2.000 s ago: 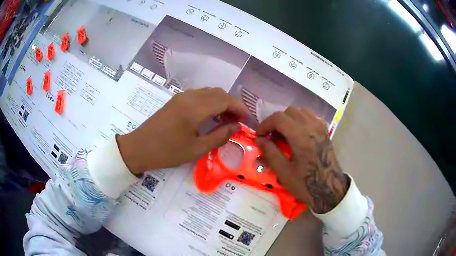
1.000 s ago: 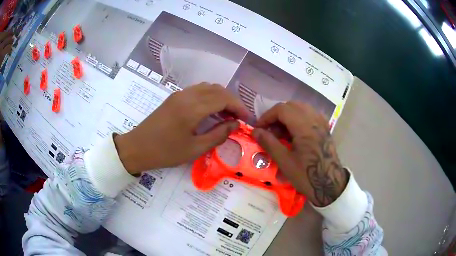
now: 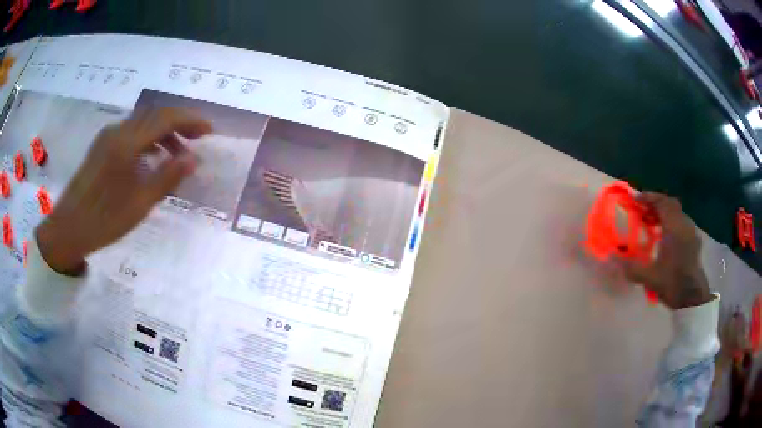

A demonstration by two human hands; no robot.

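Note:
The orange-red controller shell [image 3: 612, 221] is at the right, over the beige bench cover near the belt's edge. My right hand [image 3: 668, 251] holds it by its right side; the fingers are partly blurred. Whether the shell touches the bench cannot be told. My left hand [image 3: 125, 180] is over the left part of the printed sheet [image 3: 209, 284], blurred, with thumb and fingers apart and nothing seen in it. Several small orange-red top-edge pieces [image 3: 38, 151] lie on the sheet at the far left, some partly hidden by my left hand and sleeve.
The beige bench cover [image 3: 485, 334] lies right of the sheet. The dark green conveyor belt [image 3: 518, 67] runs behind, with another shell [image 3: 745, 229] at the far right and orange-red parts [image 3: 75, 5] at the top left. Blurred orange-red items show at the right edge.
The view has swung right. My right hand has carried the shell from the printed sheet to the right, over the bench cover. My left hand has let go of the shell and is apart from it.

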